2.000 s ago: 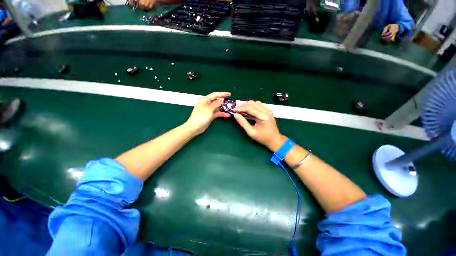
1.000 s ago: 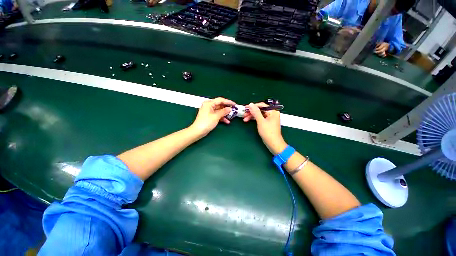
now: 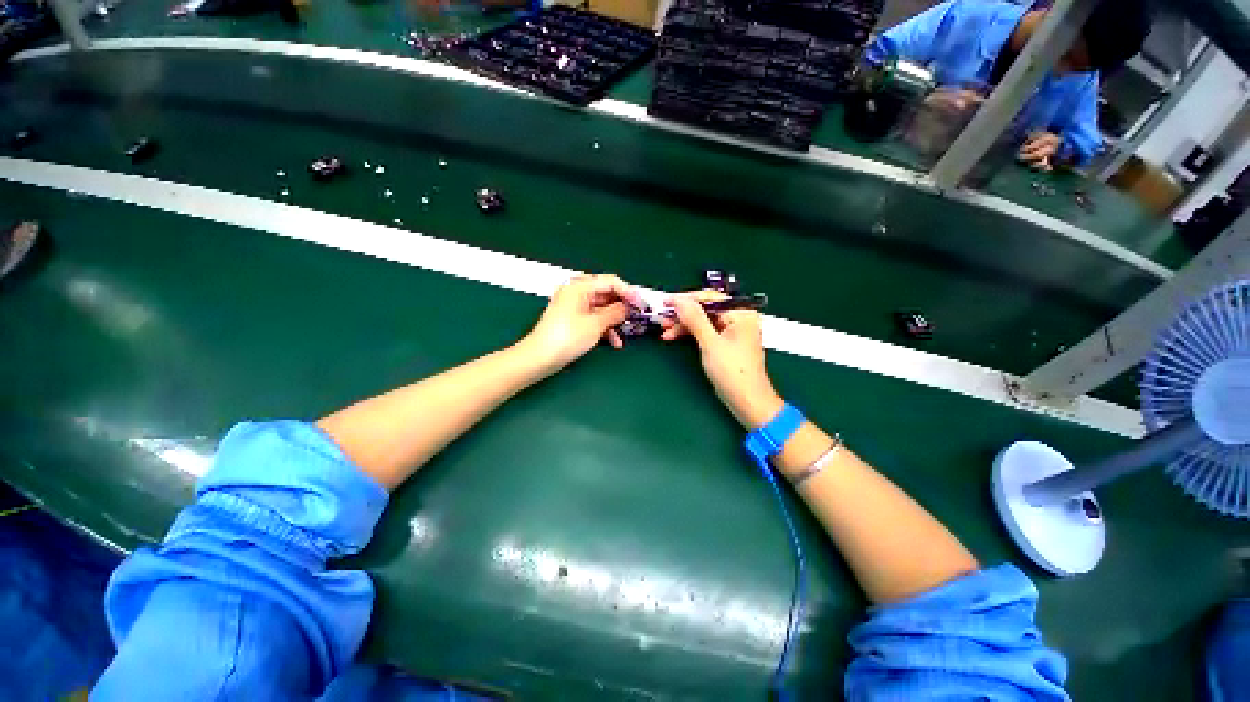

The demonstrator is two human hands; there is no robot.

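My left hand [image 3: 581, 324] pinches a small dark module [image 3: 633, 327] at its fingertips, above the bench near the white rail. My right hand [image 3: 724, 343] holds a slim black tool, maybe tweezers [image 3: 742, 302], between thumb and fingers, its rear end pointing right. The tool's working end is at or close to the module; the fingers hide the exact contact. A blue wrist strap [image 3: 777, 431] with a blue cord is on my right wrist.
Dark modules [image 3: 491, 200] and white specks lie on the green belt [image 3: 590, 206] beyond the white rail [image 3: 411, 248]. A white-blue fan [image 3: 1049, 507] stands at right. An open black tray [image 3: 548, 55] and a tray stack [image 3: 754, 69] are across the line, with a person in blue [image 3: 960, 41].
A slim black tool now shows in my right hand, absent from view two seconds ago. My hands stay together at the module. The belt modules and specks have shifted left in view.
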